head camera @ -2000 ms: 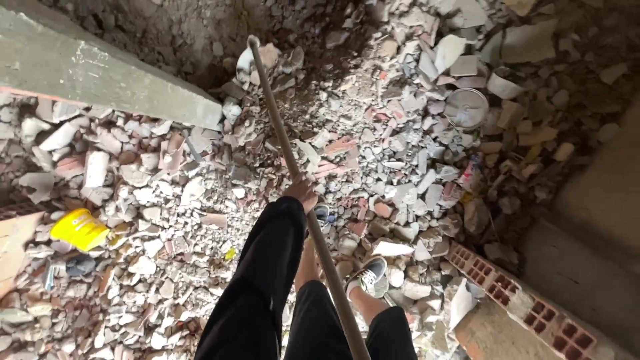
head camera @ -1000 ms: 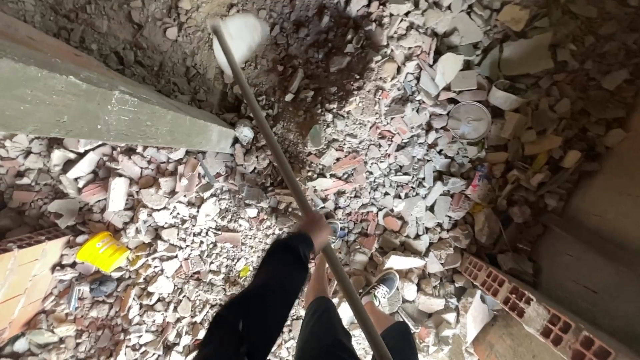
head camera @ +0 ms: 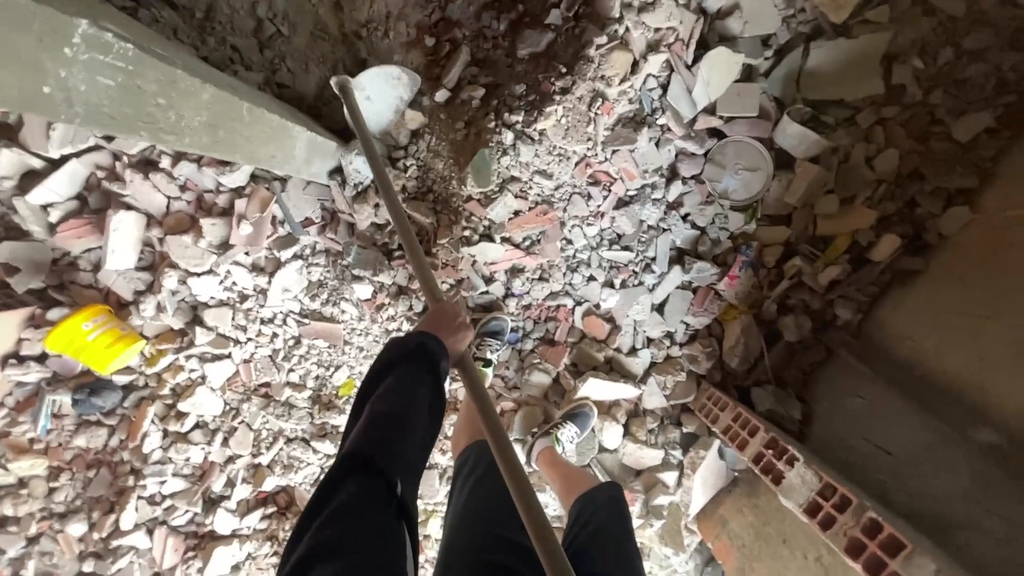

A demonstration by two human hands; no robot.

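My left hand (head camera: pixel 448 324), at the end of a black sleeve, is closed around the long wooden handle of a hoe (head camera: pixel 408 232). The handle runs from the bottom edge up to the upper left. At its far end the pale, wide hoe blade (head camera: pixel 386 94) is over dark dirt and small rubble, close to the end of a concrete beam or post (head camera: pixel 176 112). Whether the blade's edge touches the ground cannot be told. Broken masonry rubble (head camera: pixel 272 360) surrounds my feet. My right hand is out of view.
My two sneakers (head camera: pixel 566 428) stand on uneven rubble. A hollow clay brick (head camera: pixel 800 480) lies at the lower right beside a concrete surface (head camera: pixel 904 448). A yellow plastic bucket (head camera: pixel 96 340) is at the left. At the upper right lies a round lid or container (head camera: pixel 738 170).
The hoe blade, blurred in motion a second ago, is now sharp and slightly lower in the view. My left hand has shifted up and left with the handle since then.
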